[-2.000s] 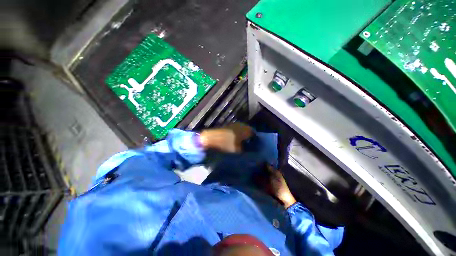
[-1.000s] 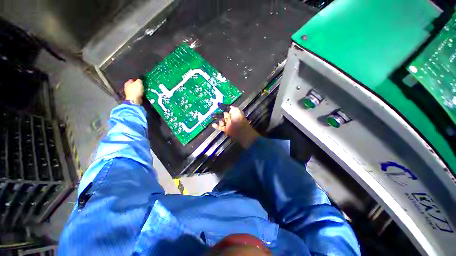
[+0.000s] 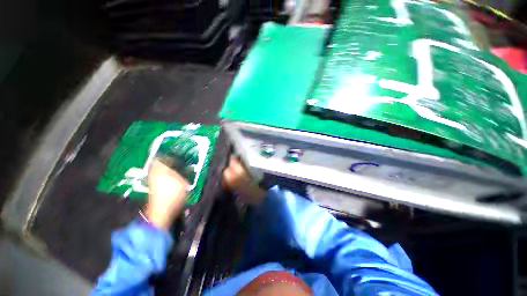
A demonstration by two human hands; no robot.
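Note:
A green printed circuit board (image 3: 128, 151) with thick white tracks lies on the black side table (image 3: 75, 191) at the left. My left hand (image 3: 167, 188) is over the board's middle and front part and hides some of it. Its dark-covered fingertips are blurred, and I cannot tell whether they grip anything. My right hand (image 3: 240, 180) is between the board and the white machine's front corner. Its fingers are blurred, and their hold is unclear.
A larger green board (image 3: 370, 63) with white tracks lies on the green mat (image 3: 277, 75) atop the white machine (image 3: 416, 179). Two buttons (image 3: 294, 154) sit on its front. Dark racks (image 3: 167, 29) stand behind the table.
The view has swung up and right, showing more of the larger board. My left hand has moved from the small board's left edge to over it. My right hand has moved off its right edge.

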